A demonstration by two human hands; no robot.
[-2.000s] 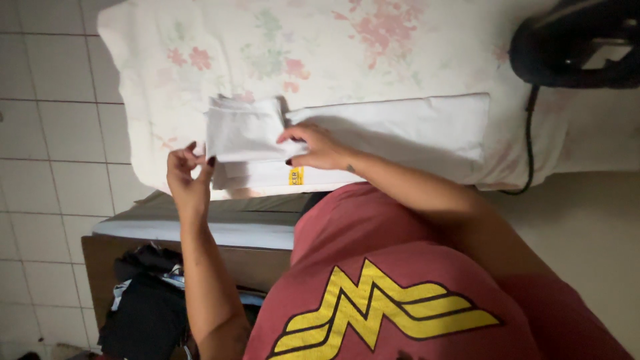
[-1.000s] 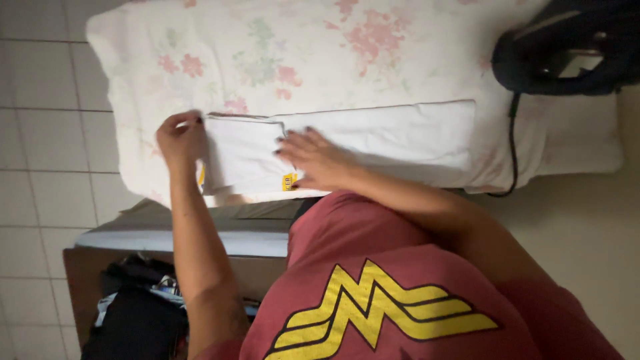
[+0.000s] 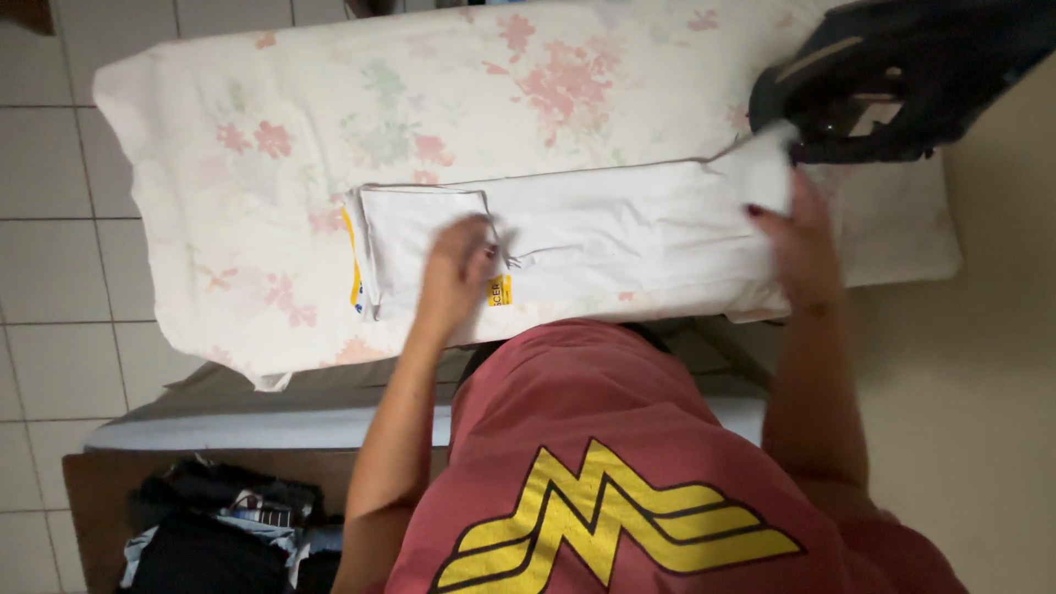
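A white folded cloth garment [image 3: 602, 214] lies lengthwise near the close edge of the flower-patterned ironing surface. Its left part is folded over into a rectangular stack, with yellow printed strips showing at the left edge and below the fold. My left hand [image 3: 464, 264], blurred, is at the right edge of that folded part, fingers curled; whether it touches the cloth is unclear. At the far right end, my right hand [image 3: 796, 235] grips the garment's end between thumb and fingers and lifts it off the surface.
A dark clothes iron [image 3: 874, 91] is at the upper right, close to my right hand. Below the surface's near edge, dark clothes [image 3: 214, 544] are piled by a brown wooden panel [image 3: 99, 511]. Tiled floor [image 3: 58, 363] shows on the left.
My right hand has moved right, from the folded part to the garment's far end, which is now raised. My left hand has moved right, from the left edge to the fold's right edge.
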